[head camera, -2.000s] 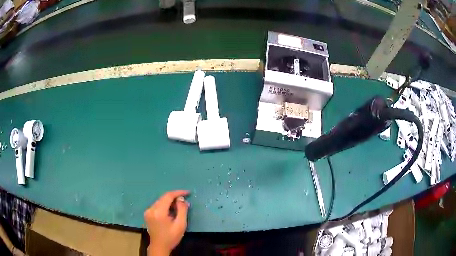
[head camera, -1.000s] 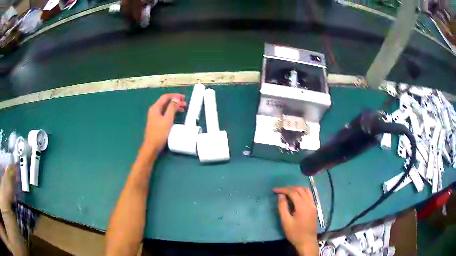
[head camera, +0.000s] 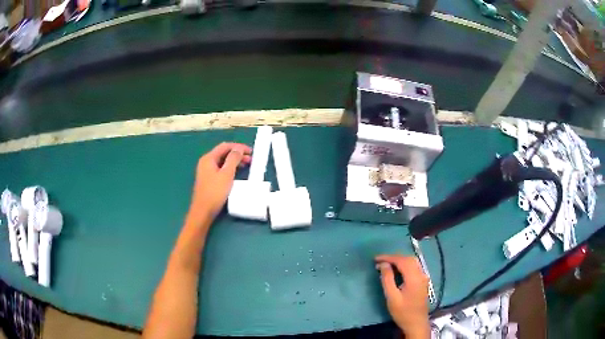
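Note:
Two white handheld fan bodies, the left one (head camera: 249, 200) and the right one (head camera: 290, 208), lie side by side mid-bench, drum heads toward me and handles pointing away. My left hand (head camera: 222, 173) is just left of the left body's handle, fingers loosely bent; I see nothing in it. My right hand (head camera: 404, 289) is low over the bench near the front edge, thumb and fingers apart, empty. Tiny screws (head camera: 313, 269) lie scattered between the hands. The black electric screwdriver (head camera: 464, 200) hangs slanted at the right, above the tweezers (head camera: 424, 271).
The screw feeder (head camera: 391, 149) stands at the back, right of the bodies. White handle shells (head camera: 564, 185) are heaped at the right end. Several fan bodies (head camera: 44, 242) are grouped at the left end. A carton of white parts (head camera: 484, 318) is lower right. The screwdriver cable (head camera: 531, 251) loops down.
My left hand has moved from the front of the bench up beside the left body. My right hand has come into view. Another body lies in the left group; another person's hand there has gone.

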